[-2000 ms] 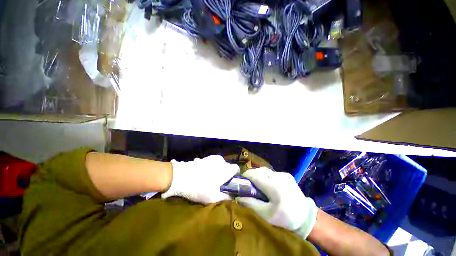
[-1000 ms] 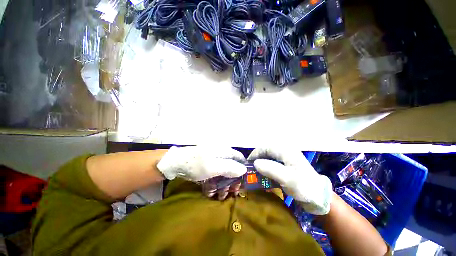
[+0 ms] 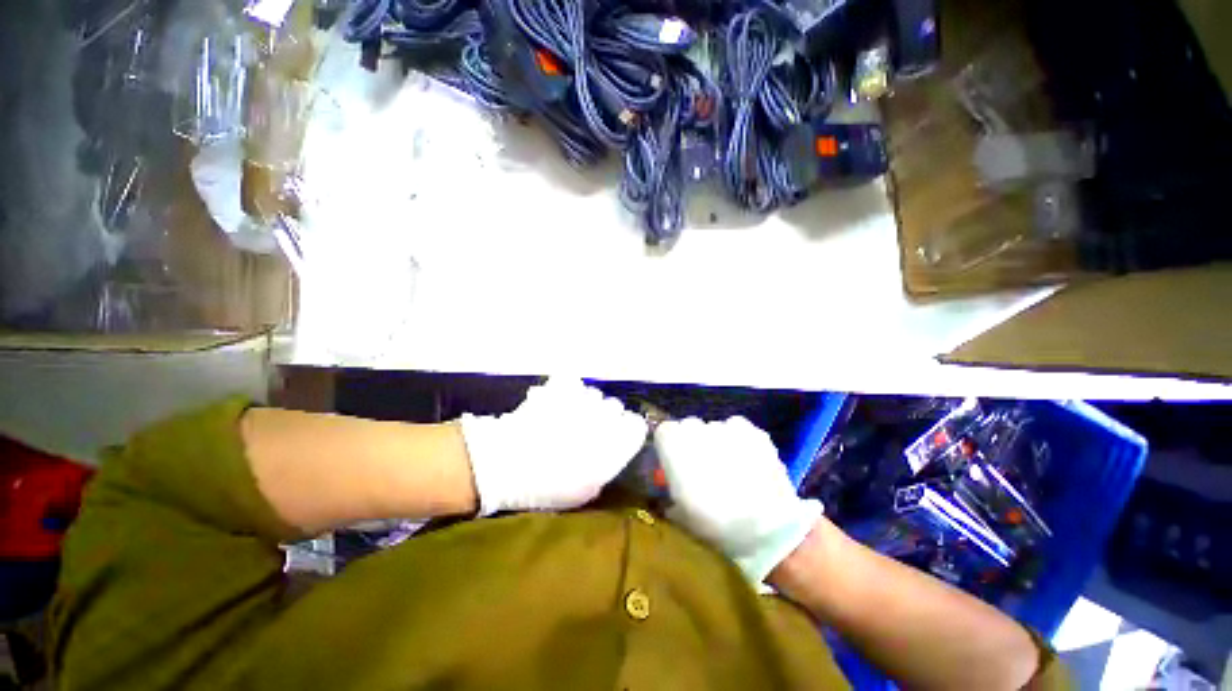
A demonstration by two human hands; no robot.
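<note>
My left hand and my right hand, both in white knit gloves, meet close to my body below the table edge. Between them is a small dark unit with an orange-red patch; most of it is hidden by the gloves. Both hands appear closed on it. A heap of coiled dark grey-blue cables lies at the back of the white table. A dark unit with an orange-red square lies at the heap's right end.
Clear plastic lies over brown cardboard at the left. More cardboard with clear film is at the right. A blue bin below the table at lower right holds shiny and dark pieces. A red item is at lower left.
My hands have closed in around the dark unit, whose orange-red face showed more openly a second ago. The right hand has moved left. The view has shifted slightly.
</note>
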